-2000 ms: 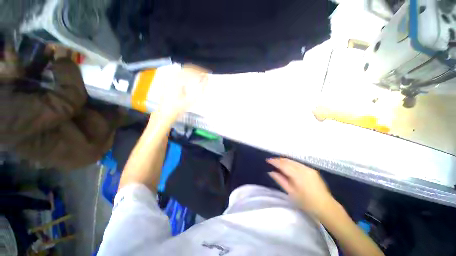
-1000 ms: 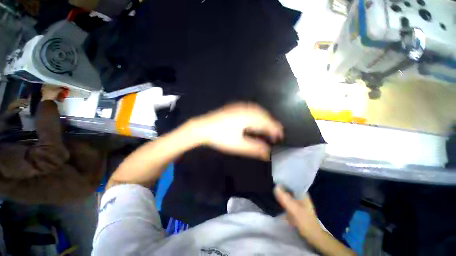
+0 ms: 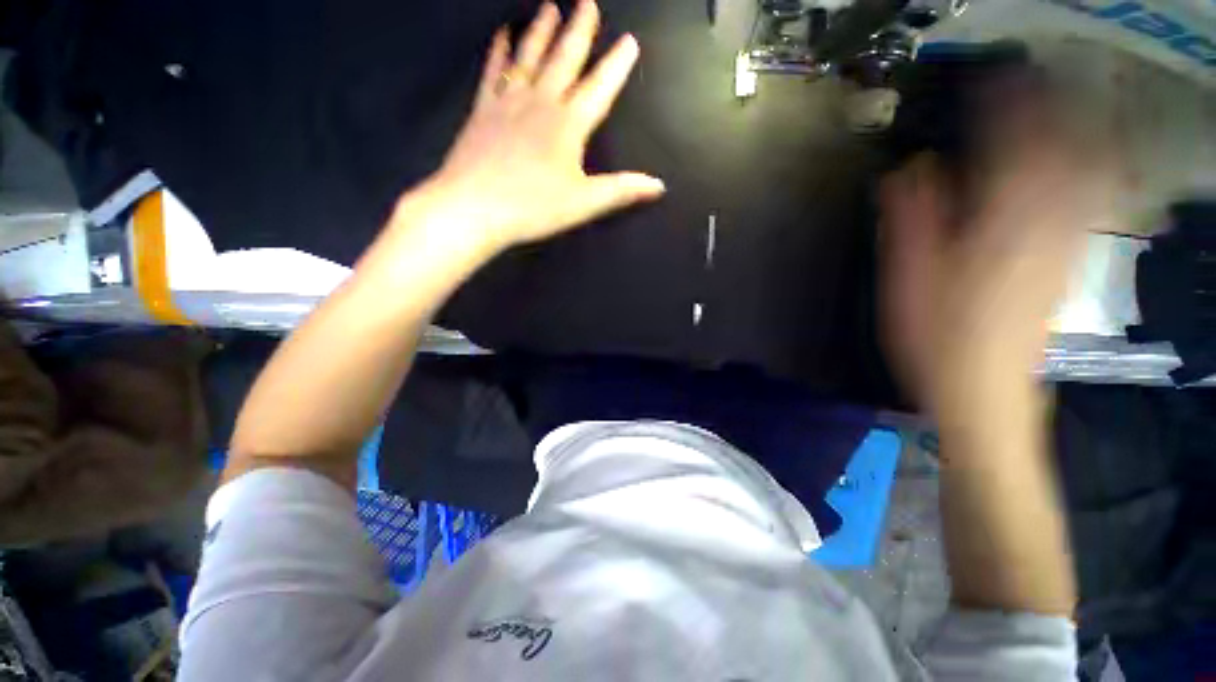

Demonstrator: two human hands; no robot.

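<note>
A large black garment panel [image 3: 787, 267] lies flat over the table and reaches under the sewing machine head [image 3: 854, 40] at the top. Short white marks or slits [image 3: 710, 240] show in the panel below the presser foot area [image 3: 747, 73]. My left hand [image 3: 540, 153] lies spread on the panel, left of the needle area, fingers apart and holding nothing. My right hand [image 3: 980, 253] is blurred at the right side of the panel, right of the machine's needle area. Whether it grips anything cannot be told.
Orange tape [image 3: 155, 253] crosses the table edge [image 3: 267, 309] at left. A dark cloth piece [image 3: 1180, 293] hangs at the right edge. Blue plastic baskets [image 3: 400, 526] are below the table. A person in brown [image 3: 107, 440] is at left.
The black panel has moved right and now lies under the machine head. My left hand has spread flat on it. My right hand has risen from below the table edge to the right side.
</note>
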